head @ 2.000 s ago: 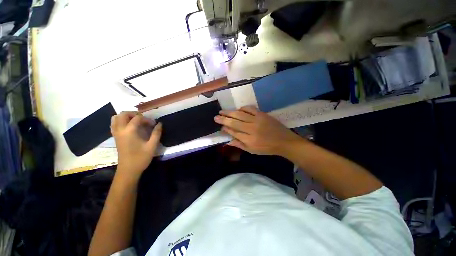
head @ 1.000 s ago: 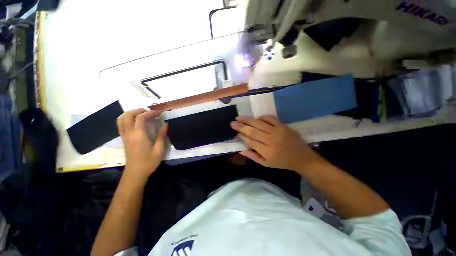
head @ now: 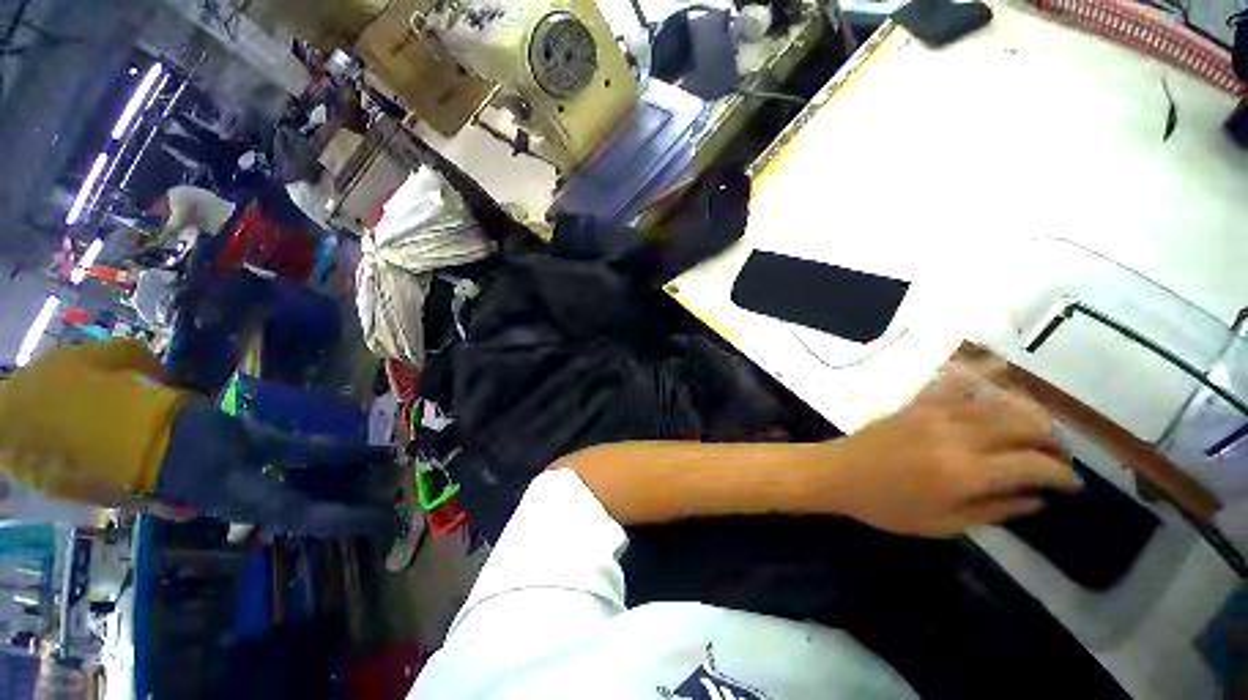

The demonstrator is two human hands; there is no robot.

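My left hand (head: 958,458) is blurred. Its fingers are extended over the left part of a black flap piece (head: 1102,533); whether they touch it is unclear. This piece lies on the near side of the template's reddish-brown hinge strip (head: 1095,424). The clear template plate (head: 1150,308) with its black-edged slot lies beyond the strip. Another black flap piece (head: 819,294) lies flat near the table's worn left edge. My right hand is out of the picture.
The white table (head: 903,178) has a yellowish edge. A black fabric heap (head: 575,369) lies left of the seat. Another cream machine (head: 561,62) stands beyond it. A person in a yellow top (head: 89,417) is at the far left. A pink basket (head: 1163,41) is at the upper right.
The view has swung left, bringing in the workshop and fabric heap. My right hand and the needle area have left the picture. My left hand has moved over the black piece by the strip.
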